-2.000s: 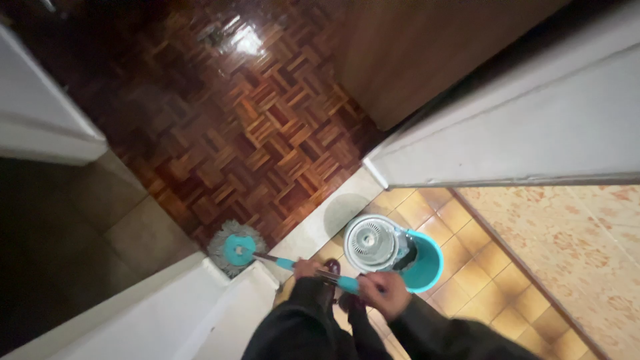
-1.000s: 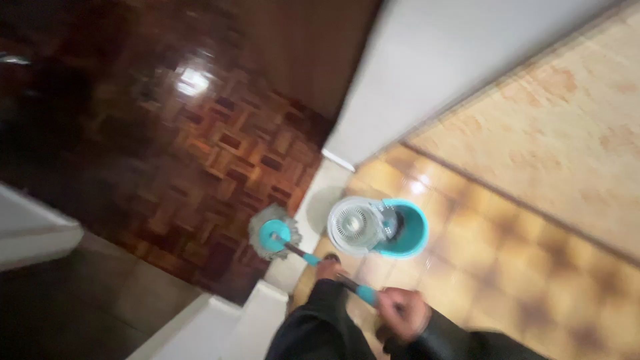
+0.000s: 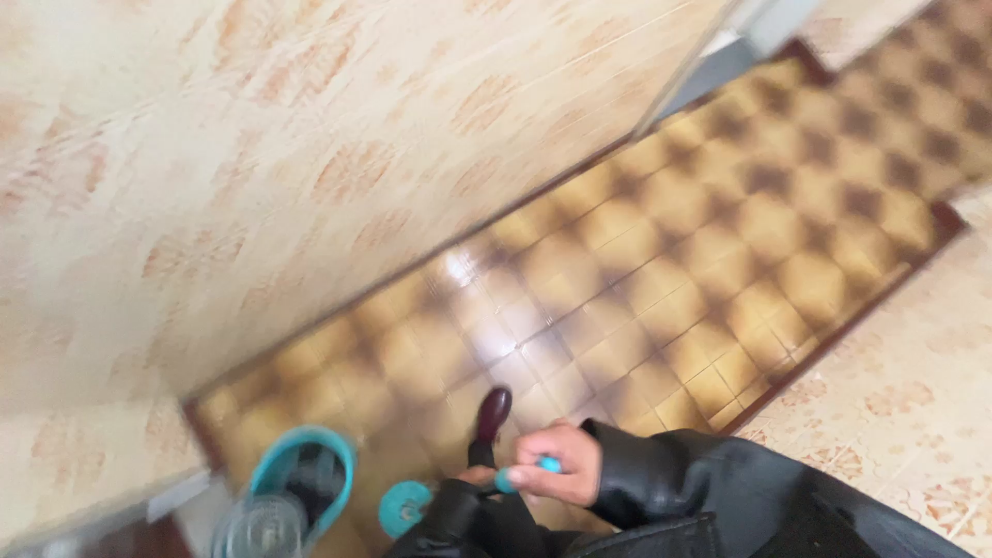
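Note:
My right hand is closed around the turquoise grip of a mop handle at the lower centre. Just left of it, my left hand holds the same handle, mostly hidden by my dark sleeve. The turquoise mop head shows left of my left sleeve, near the tiled floor; its fibres are hardly visible. Further left stands a turquoise bucket with a clear or grey spinner basket, cut off by the lower edge of the view.
Yellow and brown floor tiles run up to the right between a patterned tiled wall and another wall. My dark red shoe is on the floor ahead of my hands. A doorway opens at the upper right.
The view has swung right, from the parquet doorway to the tiled corridor. The mop head has left the parquet's edge and is now over the tiled side, between the bucket and my hands.

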